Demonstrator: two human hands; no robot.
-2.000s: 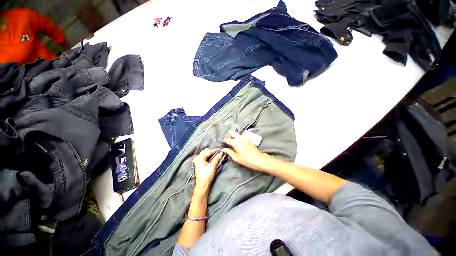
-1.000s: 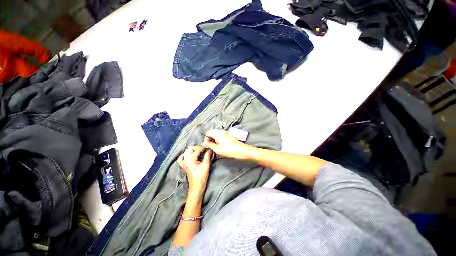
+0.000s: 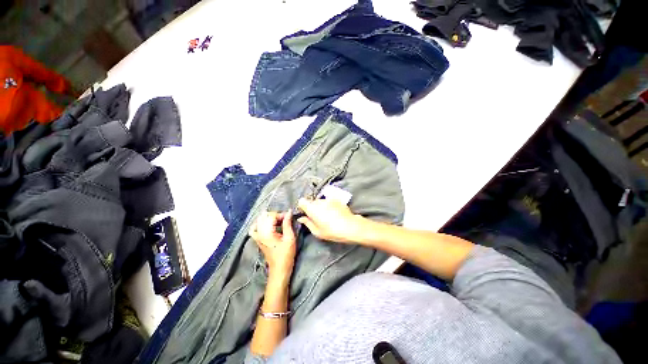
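Note:
A blue denim garment (image 3: 369,178) lies with its pale grey-green inside up and dark blue edges, right in front of me. A white care label (image 3: 335,193) lies on it beside my right hand. My left hand (image 3: 276,238) pinches the fabric at the middle of the garment, finger and thumb together. My right hand (image 3: 325,219) is just right of it, its fingers closed at the same spot. Whether it holds a small tool is hidden. A short blue sleeve (image 3: 239,190) juts from the garment's far left edge.
Black-grey denim garments (image 3: 78,192) are heaped at left, with a dark phone-like rectangle (image 3: 165,256) beside them. A second blue denim garment (image 3: 348,67) lies crumpled beyond. Dark garments (image 3: 540,25) lie at far right. Small red scraps (image 3: 199,44) lie on the white table (image 3: 213,85). Orange clothing (image 3: 28,85) shows far left.
My right hand has drawn slightly down and toward me over the garment, and its forearm sits a little lower. My left hand stays pinched at nearly the same spot. The view has shifted.

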